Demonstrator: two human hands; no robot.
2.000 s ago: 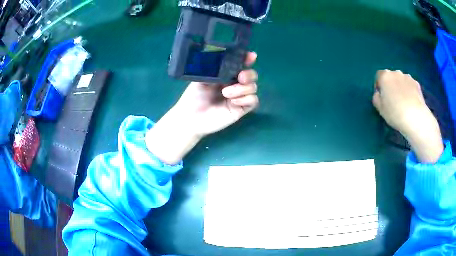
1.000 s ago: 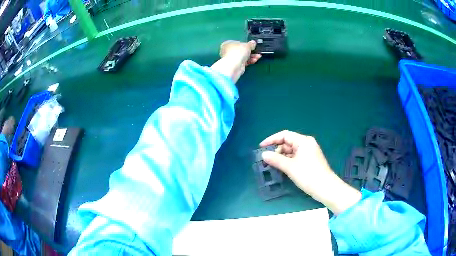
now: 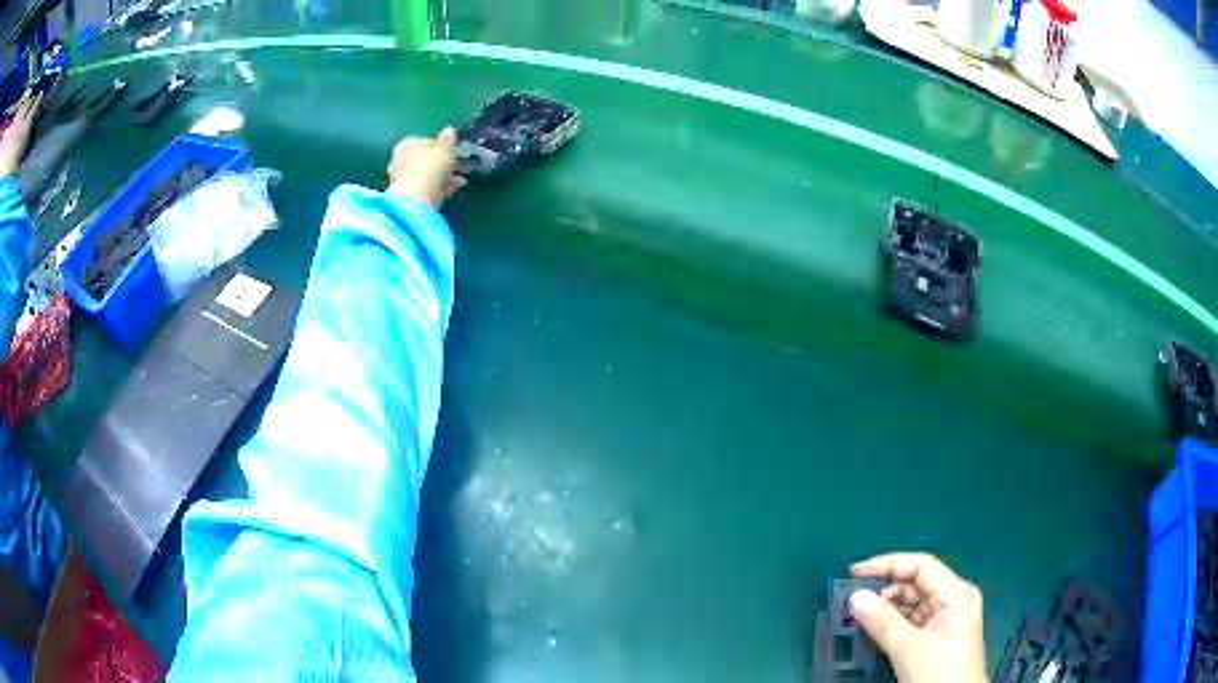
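My left hand point(image 3: 425, 167) reaches far forward at the upper left, its fingers on the near left end of an open black device housing point(image 3: 516, 131). The far fingers are partly hidden behind that housing. My right hand point(image 3: 922, 611) is at the lower right and pinches a thin black inner panel with rectangular cutouts point(image 3: 844, 632) between thumb and fingers. The panel's lower end is cut off by the picture's edge. Another open black housing point(image 3: 932, 270) lies on the green bench right of centre, untouched.
Loose panels point(image 3: 1079, 627) lie beside a blue bin point(image 3: 1175, 560) at right, near a third housing point(image 3: 1191, 387). At left are another blue bin point(image 3: 123, 296) with a clear bag, a dark slab point(image 3: 174, 414), red wrap and a person's blue sleeve. Bottles stand at upper right.
The view has swung left. My left hand has left the middle housing and is now at the left one. My right hand still holds the panel. The white sheet is out of view.
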